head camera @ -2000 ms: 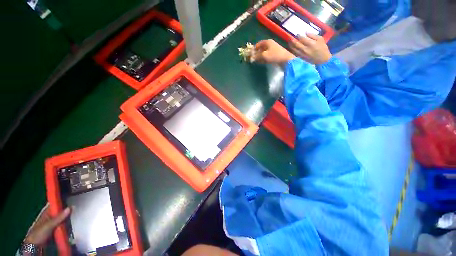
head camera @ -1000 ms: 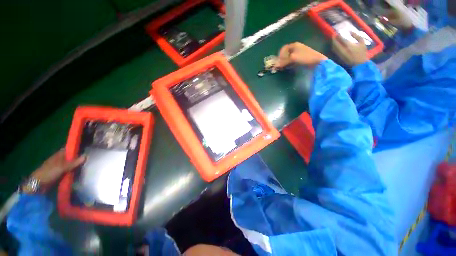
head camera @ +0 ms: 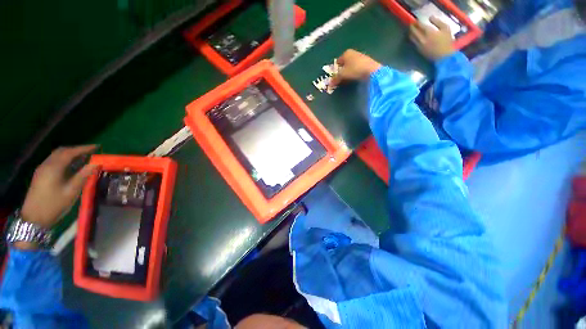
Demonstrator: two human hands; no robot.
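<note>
A tablet assembly (head camera: pixel 119 239) in a red-orange frame lies at the lower left, its silver battery and circuit board exposed. My left hand (head camera: pixel 54 193), with a metal watch, is at its upper left corner, fingers apart, thumb at the frame's edge. A second open tablet (head camera: pixel 270 144) sits tilted in a red-orange frame at the centre. My right hand (head camera: pixel 353 66) reaches far forward, its bent fingertips at a small pile of pale, irregular parts (head camera: pixel 324 82) on the green bench. Whether it pinches a part cannot be told.
Another red-framed tablet (head camera: pixel 234 40) lies behind a grey upright post (head camera: pixel 281 32). At the upper right, another person's hand (head camera: pixel 434 38) is on a red-framed tablet (head camera: pixel 459 29). A red frame (head camera: pixel 374 159) shows partly behind my right sleeve. A worn white strip runs along the bench.
My left hand has moved from the left frame's side to its upper corner, and its thumb has come off the tablet. My right hand stays at the pile, whose pieces look more spread. The view has shifted.
</note>
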